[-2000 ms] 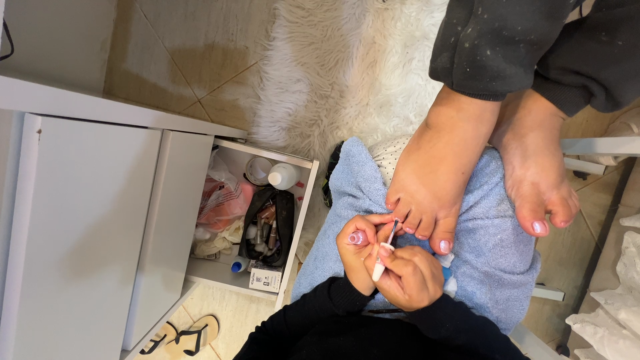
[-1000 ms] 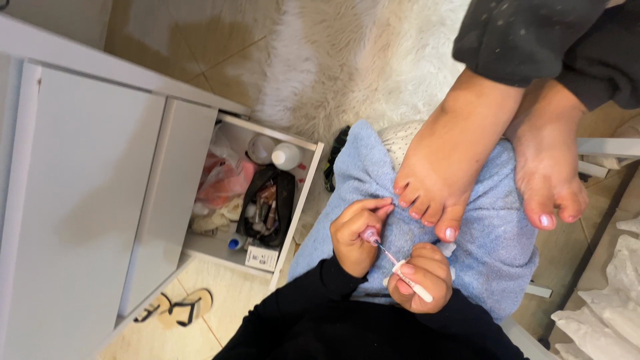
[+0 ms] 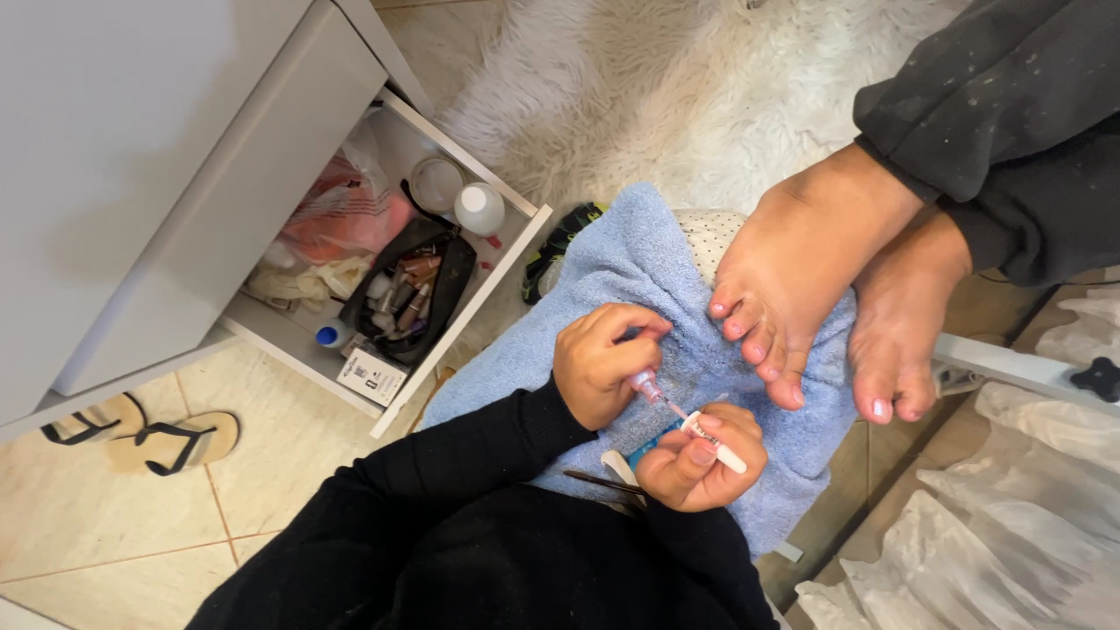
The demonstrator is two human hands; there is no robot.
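My left hand point(image 3: 610, 363) grips a small bottle of pink nail polish point(image 3: 646, 383), its mouth tipped toward my right hand. In my right hand point(image 3: 703, 457) is the white brush cap point(image 3: 716, 444), with the brush end at the bottle's mouth. Another person's two bare feet, the nearer foot point(image 3: 787, 271) and the farther foot point(image 3: 906, 324), rest on a light blue towel point(image 3: 516, 350), to the right of my hands. Polish shows on the farther foot's big toenail. A thin dark stick point(image 3: 604, 480) and a partly hidden blue item point(image 3: 652, 448) lie by my right hand.
At left, a white cabinet's open drawer point(image 3: 459, 324) holds a black pouch of small bottles point(image 3: 411, 289), a white-capped bottle point(image 3: 479, 208), plastic bags and a small box. Flip-flops point(image 3: 175, 442) lie on the tiles. White fur point(image 3: 647, 96) lies beyond the towel; ruffled white fabric point(image 3: 971, 516) is at right.
Two seconds ago the brush was at the toes. My right hand has since drawn back from them, and the brush is now at the bottle's mouth. The view has turned.
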